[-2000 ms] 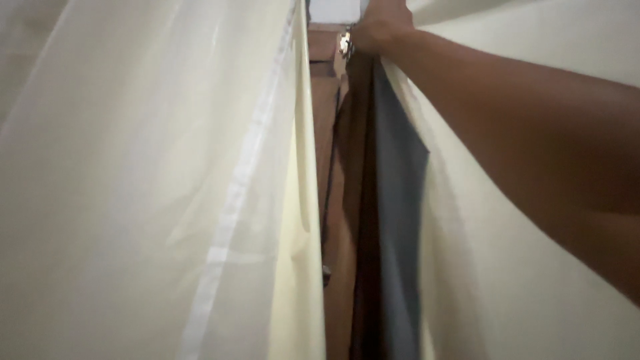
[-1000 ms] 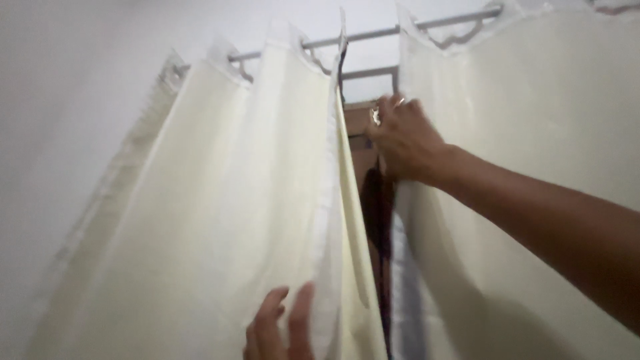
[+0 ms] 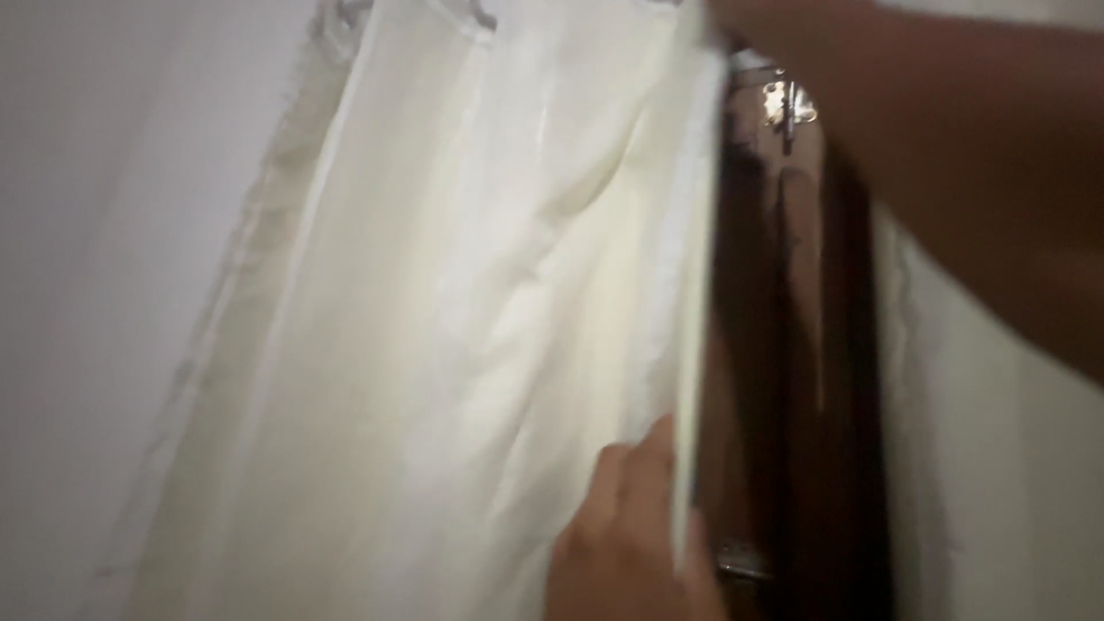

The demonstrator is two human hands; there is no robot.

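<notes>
A cream curtain panel hangs in folds across the left and middle. My left hand grips its inner edge low in the view, with fingers on the front and the edge pinched against the palm side. My right forearm crosses the upper right, blurred; the right hand lies at or beyond the top edge, too hidden to read. Between the panels shows a dark brown wooden door or shutter with a shiny metal bolt or latch near its top. A second cream curtain panel hangs on the right.
A pale wall runs down the left side. The left panel's gathered top reaches the upper edge of the view. Low in the gap, a small metal fitting sits on the dark wood.
My left hand has come onto the left panel's inner edge, where it was open in front of the cloth a second ago. The gap shows more dark wood. The view has shifted closer.
</notes>
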